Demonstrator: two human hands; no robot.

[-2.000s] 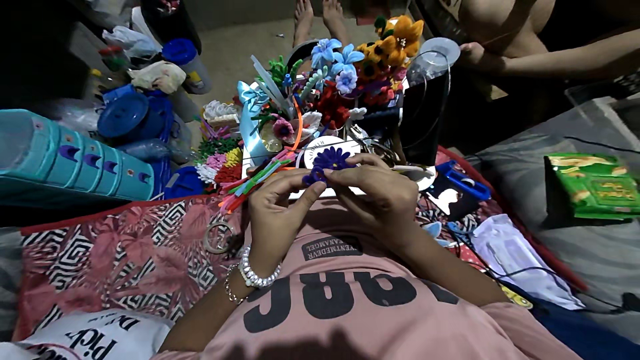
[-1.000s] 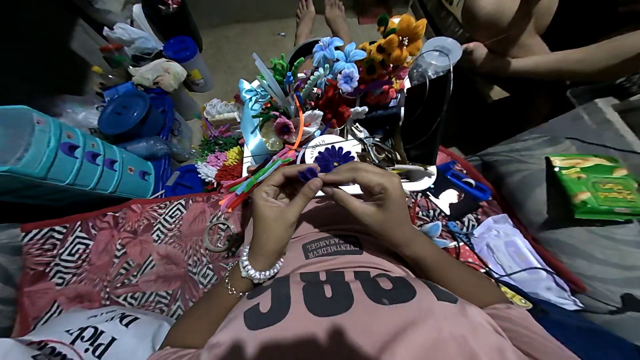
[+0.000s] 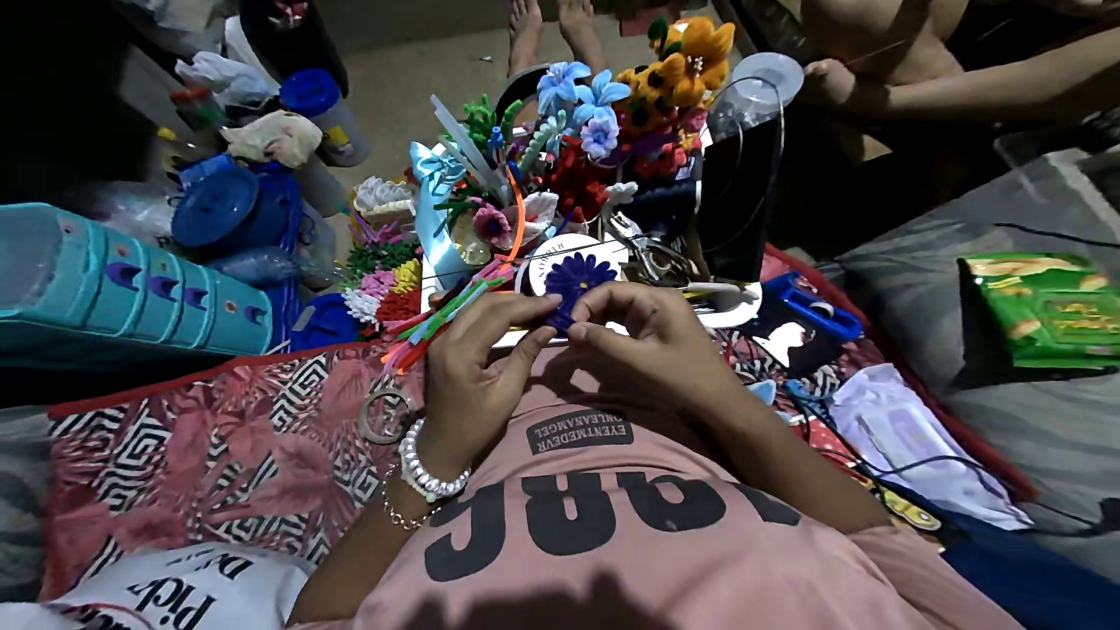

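Note:
Both hands hold a dark purple pipe-cleaner flower (image 3: 579, 278) over the near edge of a white tray, in front of my chest. My left hand (image 3: 490, 359) pinches its lower left side between thumb and forefinger. On the right, the fingertips of my right hand (image 3: 652, 341) close on its lower petals. Behind the flower lies a round white ribbon spool (image 3: 547, 261). Beside my left hand is a bundle of bright pipe cleaners (image 3: 455, 306). Metal pliers (image 3: 646, 249) lie beyond my right hand. The flower's underside is hidden.
Handmade flowers (image 3: 599, 109) crowd the tray's far side. A teal drawer unit (image 3: 131, 284) and a blue-lidded container (image 3: 311, 92) stand left. A tape roll (image 3: 386, 415) lies on the patterned cloth. At right are a green packet (image 3: 1046, 311), cables and another person's arm (image 3: 989, 92).
The purple flower has turned in my fingers and its petals now face up more fully. My fingers have shifted their hold on it, and both hands remain close together.

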